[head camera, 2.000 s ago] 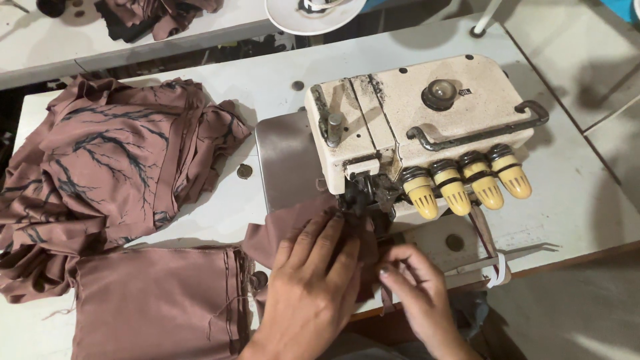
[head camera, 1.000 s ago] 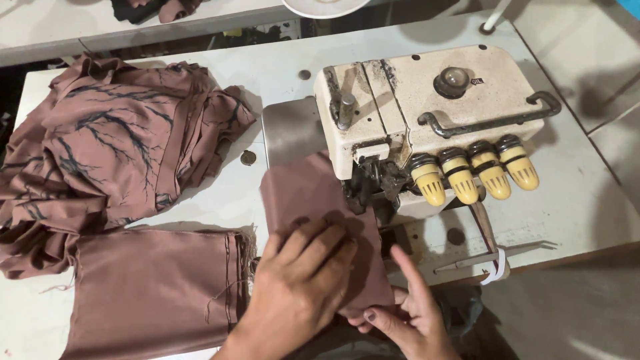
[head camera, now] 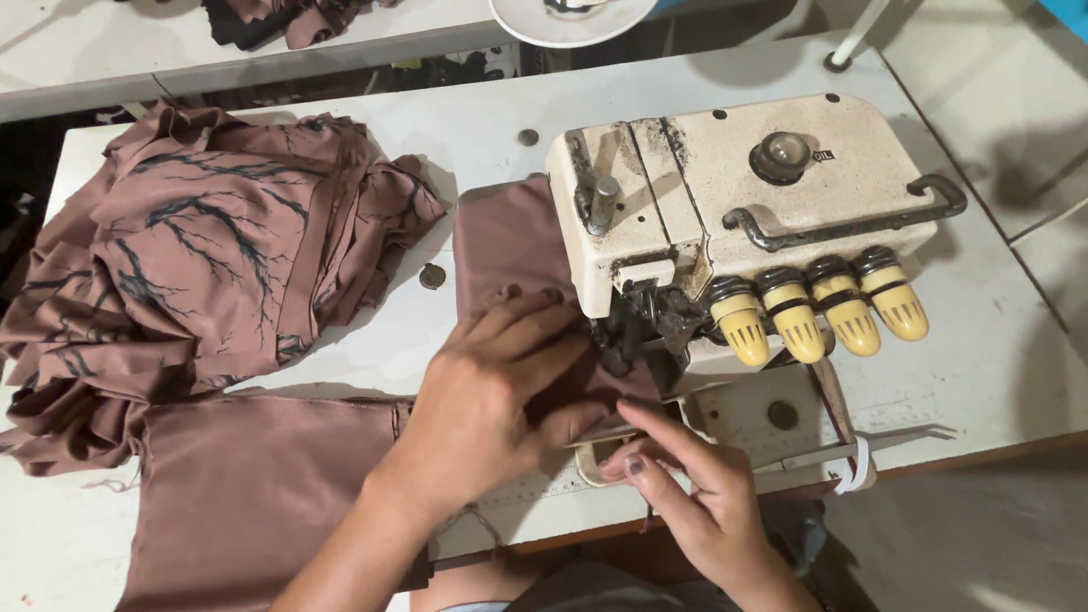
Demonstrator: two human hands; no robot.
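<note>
A cream overlock sewing machine (head camera: 722, 195) with several yellow tension knobs (head camera: 816, 314) stands on the white table. A mauve fabric piece (head camera: 510, 234) lies under its presser foot area, which dark parts and the machine head partly hide. My left hand (head camera: 501, 382) presses flat on this fabric, fingers spread, just left of the foot. At the fabric's near right corner is my right hand (head camera: 688, 476), its index fingertip touching or close to the edge; whether it pinches the cloth cannot be told. Folded mauve panels (head camera: 263, 501) lie to the left, partly behind my left forearm.
A heap of mauve fabric with black branch prints (head camera: 212, 229) covers the table's left part. Metal tweezers (head camera: 901, 438) lie near the front edge by a white band (head camera: 857, 466). Beyond the table, a white plate (head camera: 574, 21) and fabric scraps (head camera: 297, 17) rest on another surface.
The fabric under my left hand has moved away from me along the machine's left side. My right hand, under the near end of the fabric a second ago, is now at its right corner.
</note>
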